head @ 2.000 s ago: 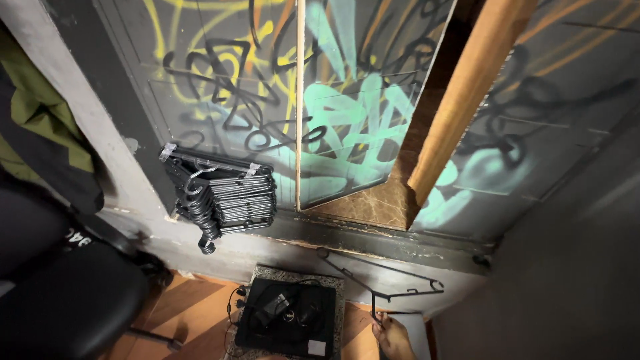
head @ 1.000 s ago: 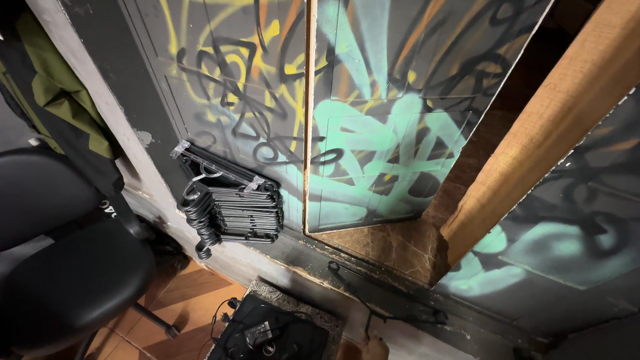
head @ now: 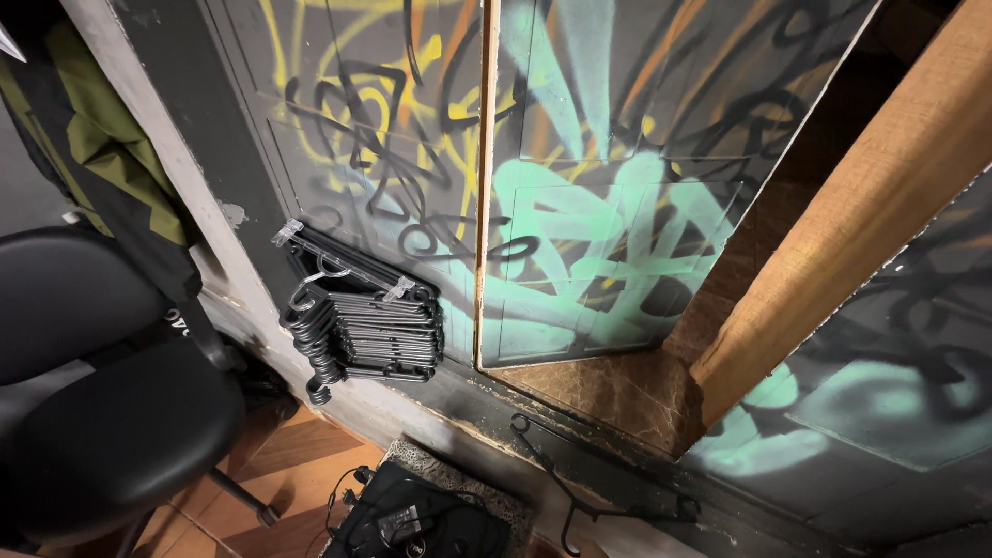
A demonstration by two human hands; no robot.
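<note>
My right hand [head: 592,549] shows only as a sliver at the bottom edge, its fingers on the hook of a black plastic clothes hanger [head: 595,511]. The hanger is upside down, in front of the dark sill below the graffiti-painted doors. Up and to the left, a thick stack of black hangers [head: 387,333] sits at the ledge, with a hanger with clear clips [head: 341,260] along its top. My left hand is out of view.
A black office chair [head: 124,442] and an olive and black garment [head: 116,155] are at the left. Below lies a black Dell laptop [head: 457,527] with a power adapter [head: 399,523] and cables. Painted door panels [head: 604,232] stand behind, beside a wooden post [head: 837,194].
The view has shifted, and my right hand has dropped almost out of the bottom edge, still on the hanger. The stack of hangers looks unchanged.
</note>
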